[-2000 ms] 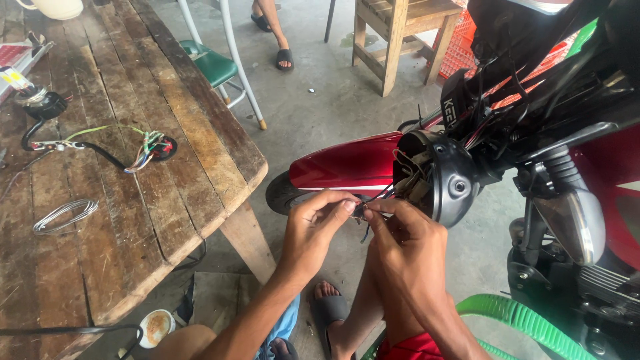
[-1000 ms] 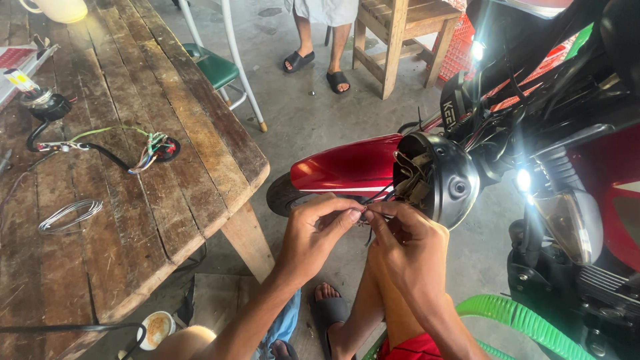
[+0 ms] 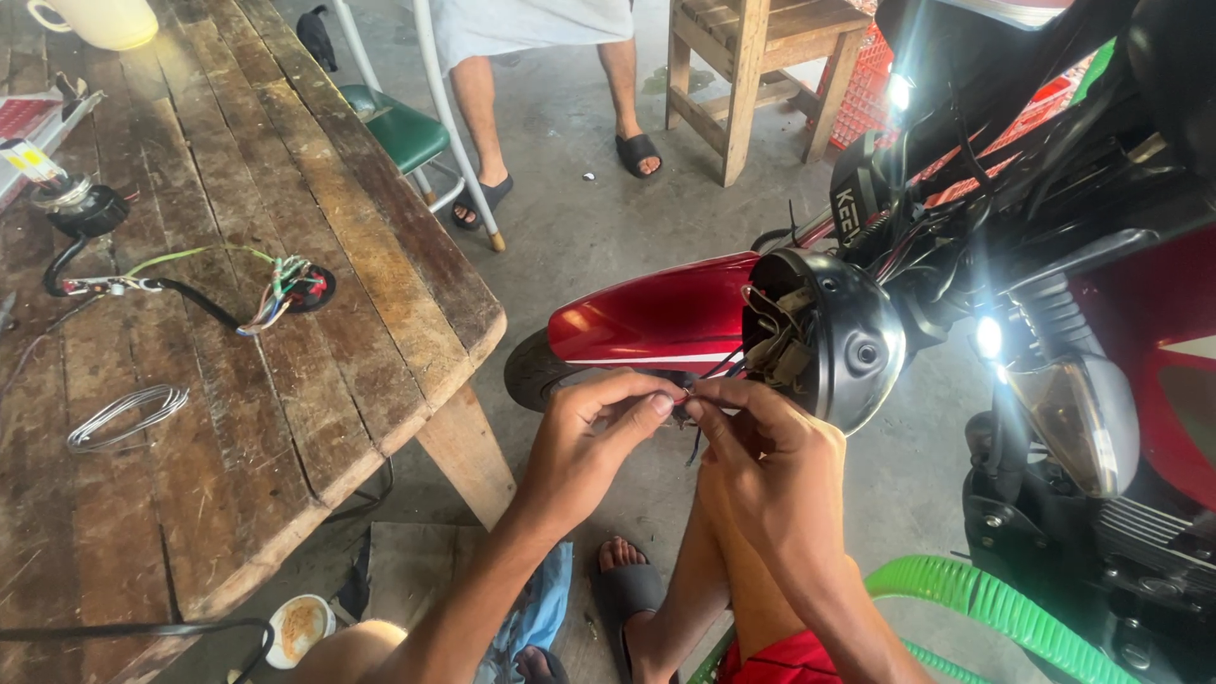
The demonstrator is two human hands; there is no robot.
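Note:
My left hand (image 3: 608,418) and my right hand (image 3: 760,427) meet fingertip to fingertip, each pinching thin wires (image 3: 686,391) between thumb and forefinger. Dark wires run from there to the open black headlight housing (image 3: 855,347), which has pale connectors and wiring inside. Behind it is the motorcycle's red front fender (image 3: 655,309). On the wooden table (image 3: 323,361) lie an LED headlight bulb (image 3: 81,199), its black cable with bare coloured wires at a round socket (image 3: 309,288), and a coil of thin wire (image 3: 128,418). The wire ends between my fingers are mostly hidden.
Two lamps shine on the motorcycle near a turn signal (image 3: 1078,418). A green corrugated hose (image 3: 997,608) curves at lower right. A cup (image 3: 299,629) stands low by the table's edge. Beyond are a green-seated chair (image 3: 399,128), a wooden chair (image 3: 750,57) and a person's legs (image 3: 480,114).
The two lamps on the motorcycle, unlit two seconds ago, are now lit. The other person has come further into view by the chairs. My hands have stayed together at the wires.

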